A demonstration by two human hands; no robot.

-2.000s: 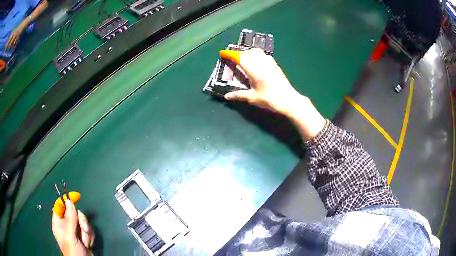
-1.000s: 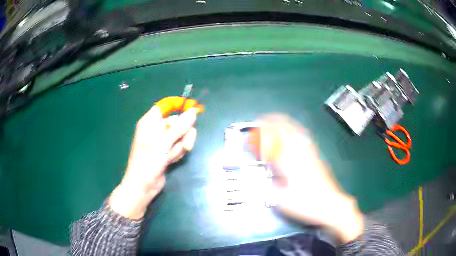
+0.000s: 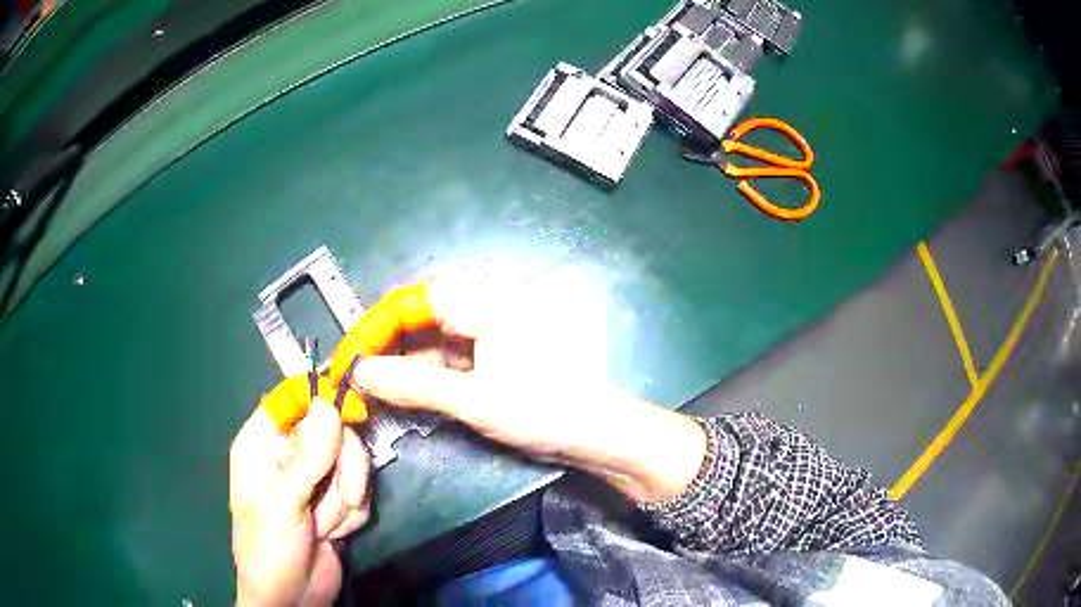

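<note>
My left hand [image 3: 290, 492], with orange finger cots, pinches the black cable [image 3: 313, 385], whose tip points up. My right hand [image 3: 510, 356], also with orange cots and overexposed by glare, meets the left at the fingertips and pinches a dark cable end beside it. The wire-holding fixture [image 3: 281, 326] lies flat on the green bench behind and below the hands. Its rectangular window end shows at upper left. Its slotted part is mostly covered by the hands.
A separate grey metal fixture [image 3: 581, 122] lies at the upper middle, beside stacked fixtures [image 3: 691, 85]. Orange-handled scissors [image 3: 776, 168] lie next to the stack. A dark rail curves along the upper left. Black strands [image 3: 456, 551] show at the bench edge by my lap. Grey floor with yellow lines lies right.
My right hand has come from over at the fixtures, across the near fixture, to my left hand's fingertips, and now pinches a cable end. The camera view has shifted and turned.
</note>
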